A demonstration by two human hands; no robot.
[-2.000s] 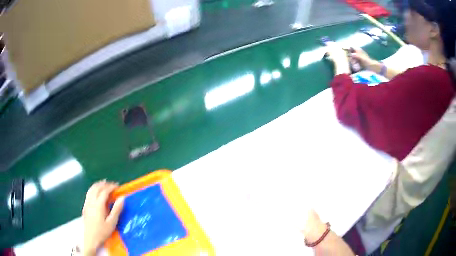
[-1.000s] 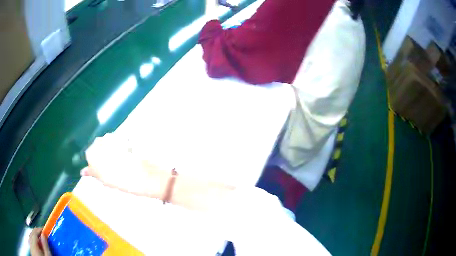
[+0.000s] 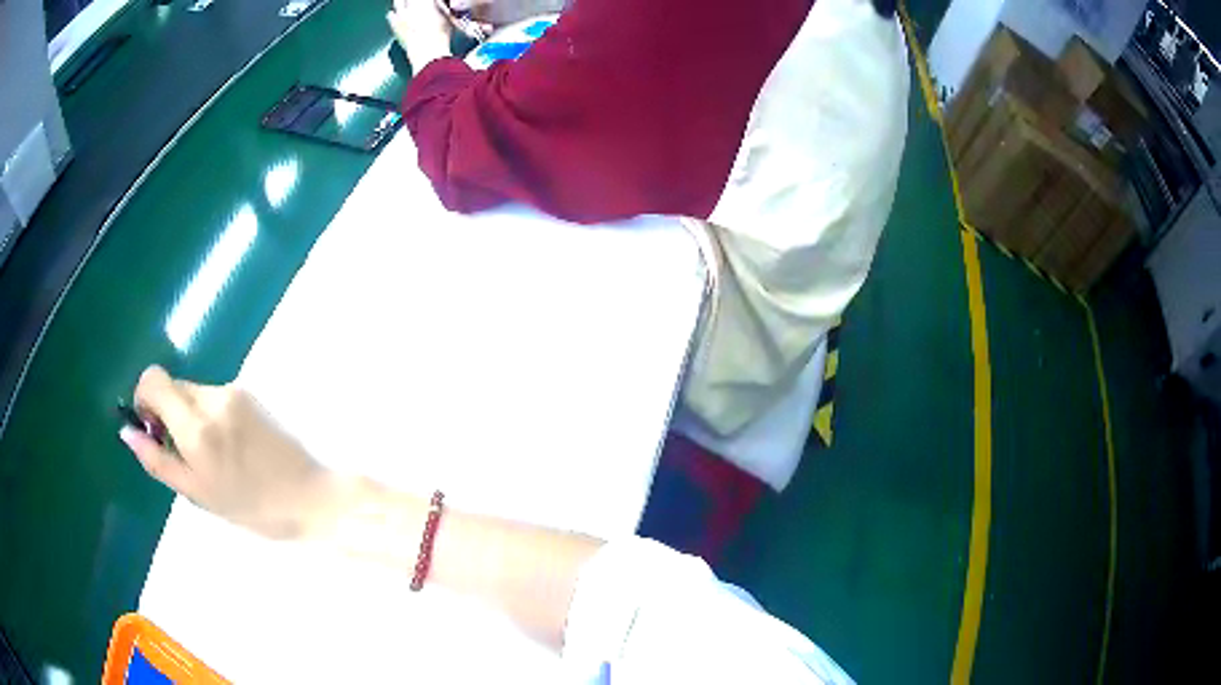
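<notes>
My right hand (image 3: 221, 448), with a red bead bracelet on the wrist, reaches over the white bench cover (image 3: 469, 335) to the edge of the green belt (image 3: 80, 468). Its thumb and fingers are closed on a small dark tool (image 3: 139, 420), mostly hidden by the fingers; its tip is not clear. The orange tray (image 3: 123, 645) is cut off at the bottom left corner, with a bit of the blue sheet (image 3: 147, 673) in it. My left hand is out of the picture. A black phone frame (image 3: 292, 110) lies on the belt further up.
A person in a dark red top (image 3: 589, 121) sits at the bench ahead, hands over the belt at the top, beside blue sheet pieces (image 3: 509, 48). A pale garment (image 3: 803, 228) hangs behind them. Cardboard boxes (image 3: 1044, 174) stand right of the yellow floor line (image 3: 984, 402).
The view has swung to the right, so the tray has slid to the bottom left corner and my left hand has left the picture. My right hand has moved from the bench to the belt's edge.
</notes>
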